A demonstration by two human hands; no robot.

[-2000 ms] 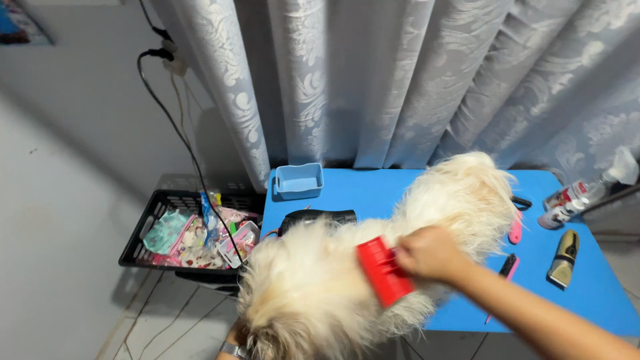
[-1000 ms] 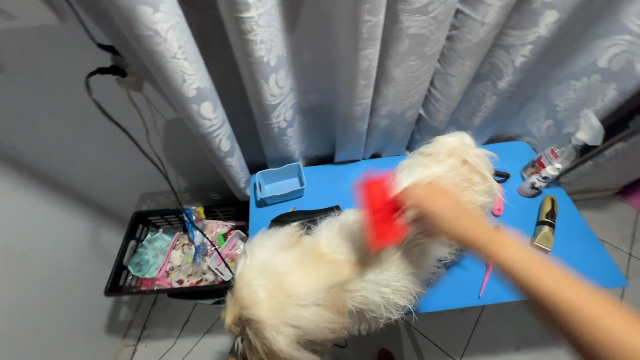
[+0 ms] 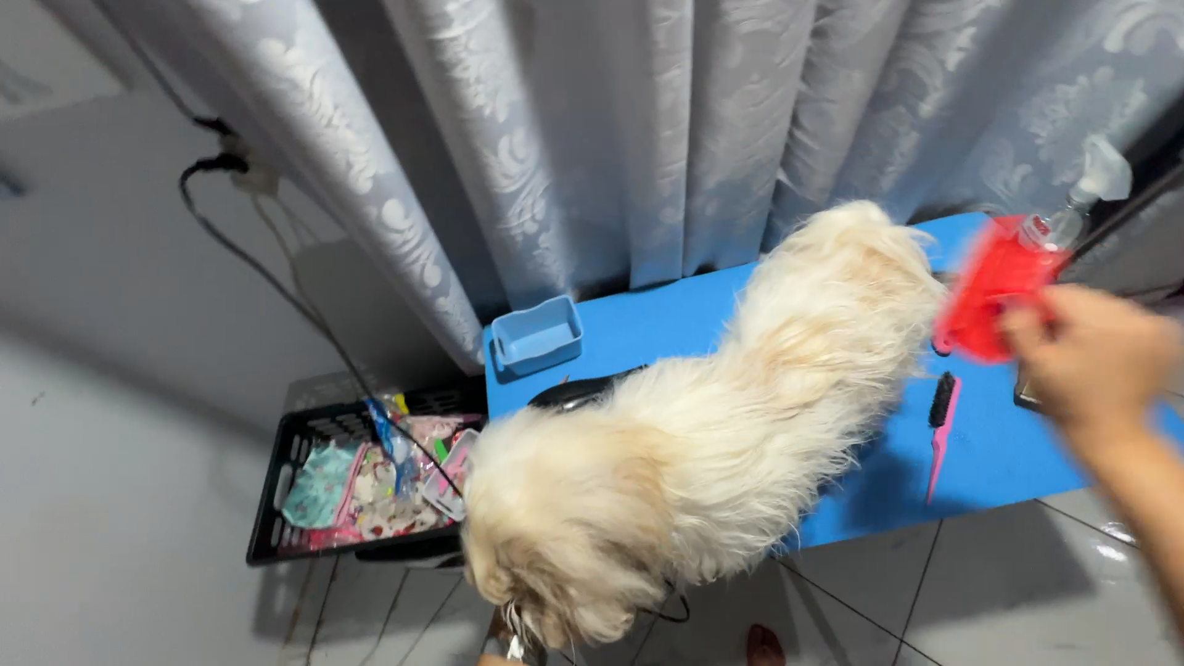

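Note:
A long-haired cream dog (image 3: 768, 398) stands on a blue-topped table (image 3: 647, 324), its head low at the left end. My right hand (image 3: 1101, 361) grips a red pet brush (image 3: 990, 291), blurred by motion, in the air past the dog's rump and off its coat. Below the dog's head, at the bottom edge, a small part of my left hand (image 3: 499, 659) shows by a wrist with a metallic band; the fingers are hidden. Beside the rump lies a pink-handled bristle brush (image 3: 942, 430). A black device (image 3: 573, 393) is partly hidden behind the dog's back.
A light blue plastic tray (image 3: 538, 338) sits at the table's back left corner. Left of the table, a black basket (image 3: 268, 504) holds pouches and packets, with a black cord (image 3: 277, 287) hanging over it. A spray bottle (image 3: 1078, 213) stands at the far right. Patterned curtains (image 3: 601, 139) hang behind.
My right hand has carried the red brush from the dog's back to the right, past its rump. The dog remains on the table with its head at the left.

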